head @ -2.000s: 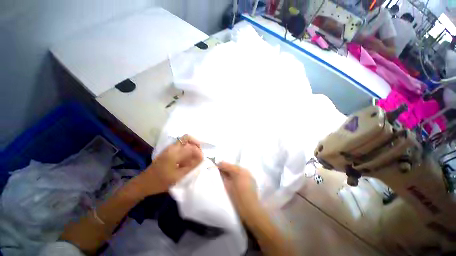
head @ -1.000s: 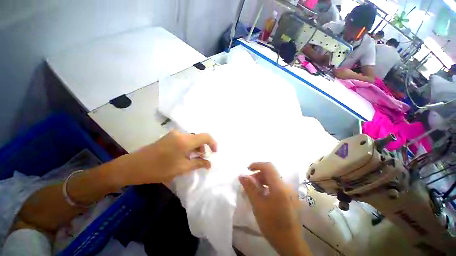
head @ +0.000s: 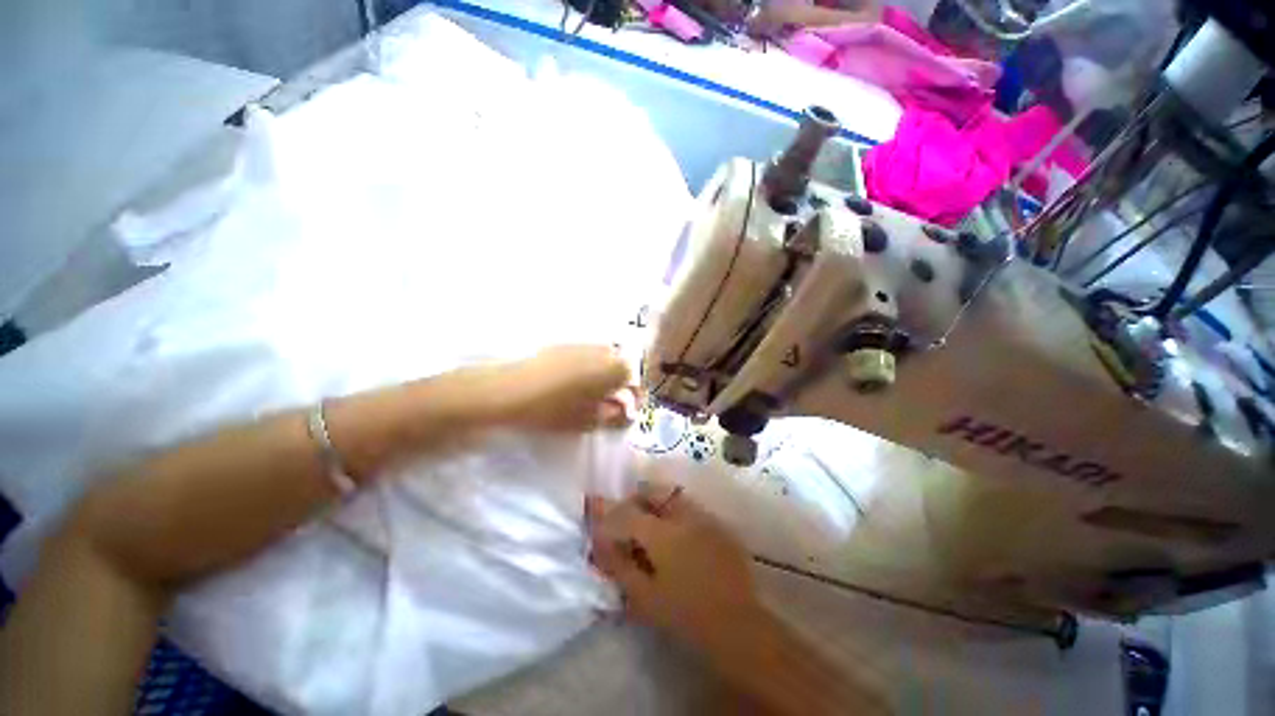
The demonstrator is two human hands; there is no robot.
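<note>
The white garment piece [head: 420, 252] is heaped and crumpled over the table left of the sewing machine head [head: 895, 364], and hangs over the front edge. My left hand [head: 566, 389] is closed on the fabric's right edge, just left of the needle area. My right hand [head: 671, 553] is blurred and holds the same edge a little nearer to me. The presser foot is mostly hidden by the head and my fingers. The needle plate [head: 660, 428] shows at my left fingertips.
Pale slips [head: 825, 483] lie on the bed under the arm. Bright pink fabric [head: 930, 161] lies on the table behind a blue-edged partition. A dark thread stand and cables are at the upper right. A blue crate [head: 175, 685] shows at the lower left.
The view has swung right towards the machine. Both hands, apart over the fabric a second ago, have moved with its edge to beside the needle area.
</note>
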